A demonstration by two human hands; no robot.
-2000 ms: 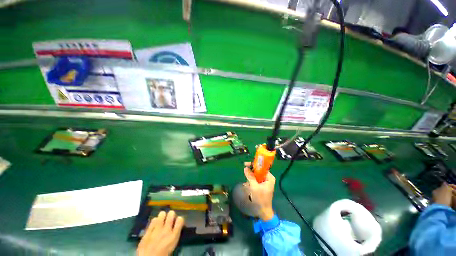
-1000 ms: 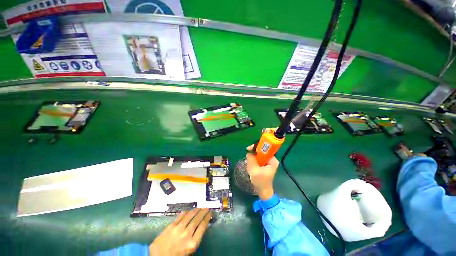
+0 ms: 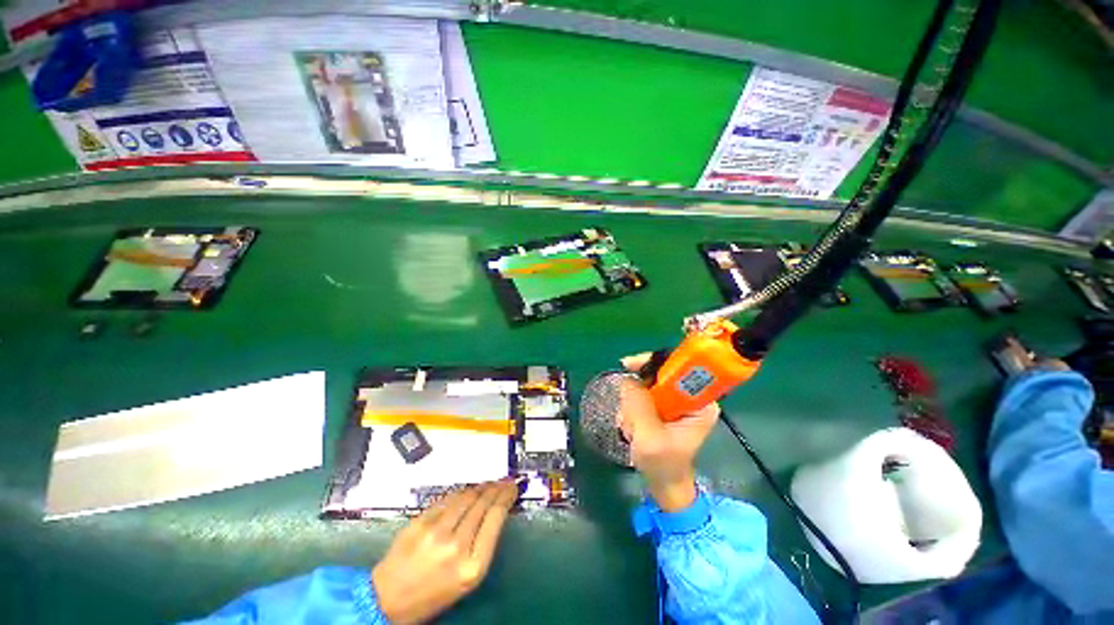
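An open tablet assembly (image 3: pixel 458 458) lies flat in front of me, with an orange flex cable (image 3: pixel 440 419) across it and a small dark square component (image 3: pixel 411 442) on its pale middle. My left hand (image 3: pixel 452 549) rests its fingertips on the tablet's lower right part; whether they pinch anything is hidden. My right hand (image 3: pixel 666 437) holds the orange electric screwdriver (image 3: pixel 705 376), tilted, over the round speckled dish (image 3: pixel 607 418) right of the tablet. The screwdriver's tip is hidden by the hand and dish.
A white sheet (image 3: pixel 189 446) lies left. More open tablets, such as one behind (image 3: pixel 562 275), lie along the back. A white roll (image 3: pixel 889 504) and dark-red parts (image 3: pixel 916 397) are at right. Another person's blue sleeve (image 3: pixel 1057 470) is at the far right. A black cable hangs above.
My left hand has moved from the tablet's left part to its lower right edge, then slightly onto it. The screwdriver has tilted further, its top leaning right. The camera view has shifted down.
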